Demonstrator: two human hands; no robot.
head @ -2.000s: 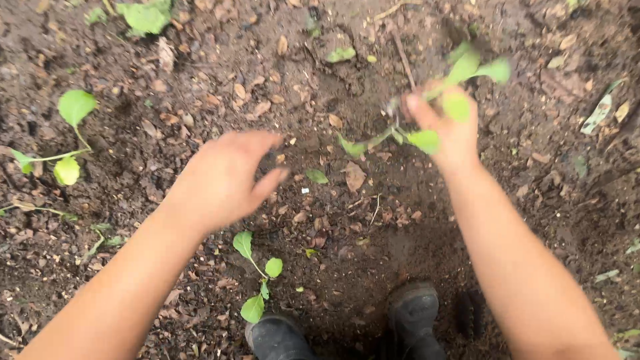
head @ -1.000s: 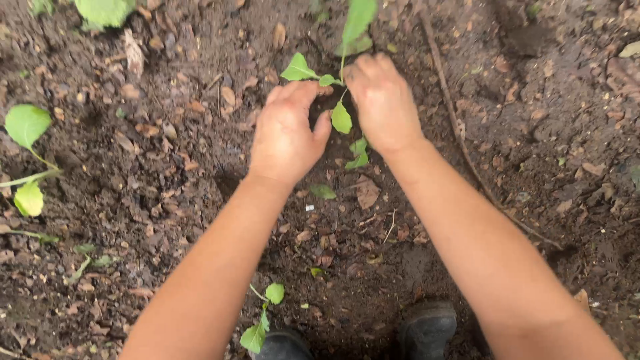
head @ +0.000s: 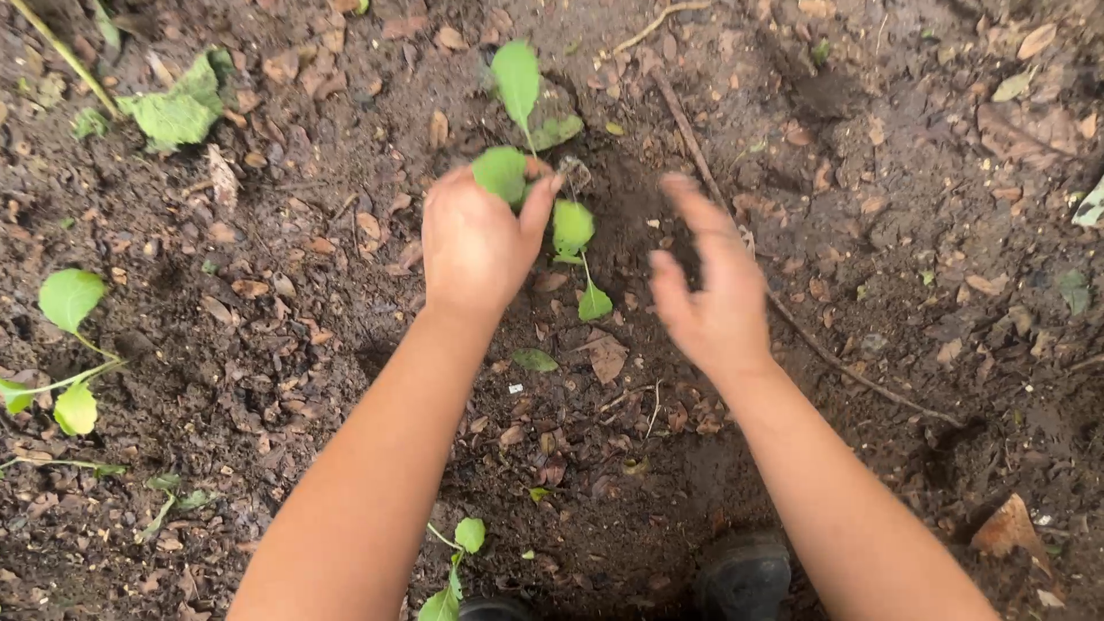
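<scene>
Dark, moist soil [head: 285, 379] scattered with dry leaves fills the view. My left hand [head: 479, 233] pinches a leafy green seedling [head: 516, 82] between thumb and fingers, a little above centre. Some of its leaves spread over and beside the hand, and a small pale clump, perhaps its roots, shows by the thumb tip. To the right, my right hand [head: 711, 276] is apart from the plant, fingers spread and slightly blurred, with nothing in it. A thin brown stick [head: 806, 336] lies on the soil, passing behind the right hand.
Another seedling [head: 78, 379] lies at the far left, and one more [head: 454, 569] is near the bottom, beside my left forearm. A crumpled green leaf [head: 181, 108] is at the upper left. Dark boots [head: 743, 576] stand at the bottom edge.
One second ago both hands were together at the seedling. My right hand has moved away to the right and opened; my left stays on the plant. Two seconds ago the right hand held a seedling.
</scene>
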